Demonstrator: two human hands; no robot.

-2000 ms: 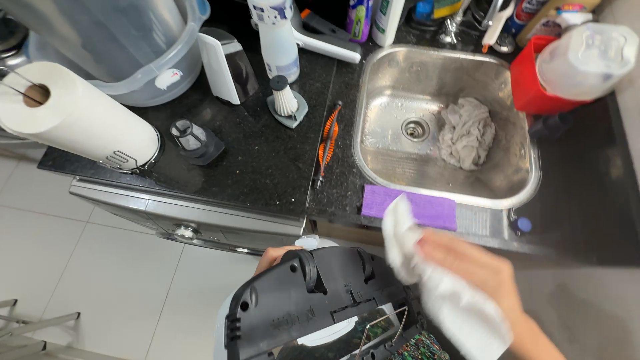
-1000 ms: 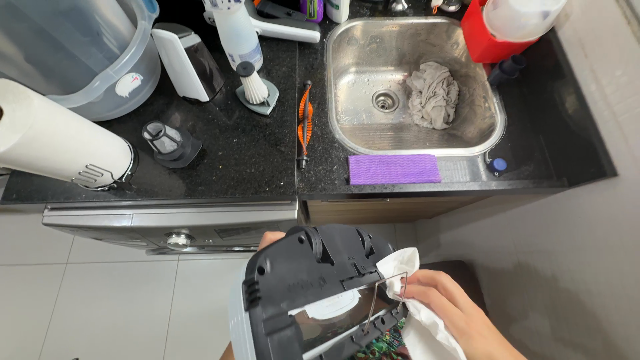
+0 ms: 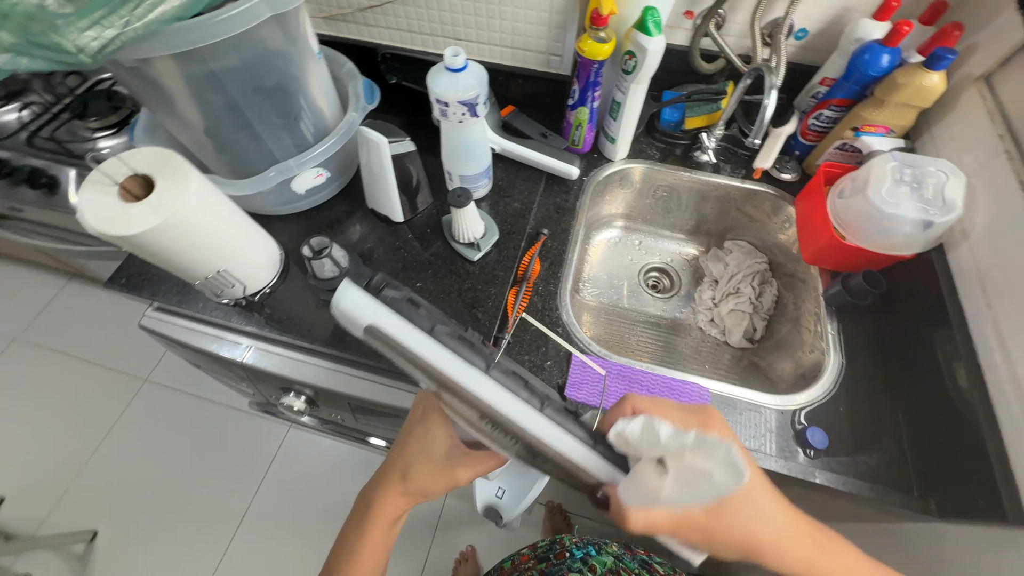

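Note:
A white and dark vacuum cleaner floor head [image 3: 480,384] is held tilted, edge up, in front of the counter. My left hand [image 3: 440,452] grips its near side around the middle. My right hand [image 3: 696,480] holds its right end together with a white paper towel [image 3: 680,460]. A thin metal wire and a pale strip stick out from its far side. Beyond it, the orange and black brush roller [image 3: 524,284] lies on the counter. The purple cloth [image 3: 632,384] lies by the sink's front edge. A mesh filter piece [image 3: 324,260] stands near the head's left end.
The steel sink [image 3: 596,264] holds a crumpled grey cloth [image 3: 736,294]. A paper towel roll [image 3: 180,224], nested plastic tubs [image 3: 280,188], a pleated filter [image 3: 466,220] and several bottles stand on the black counter. A red container [image 3: 832,224] sits right of the sink.
The floor head has been raised and turned from underside up to edge up. My left hand, mostly hidden behind it before, now shows on its near side. My right hand keeps the paper towel.

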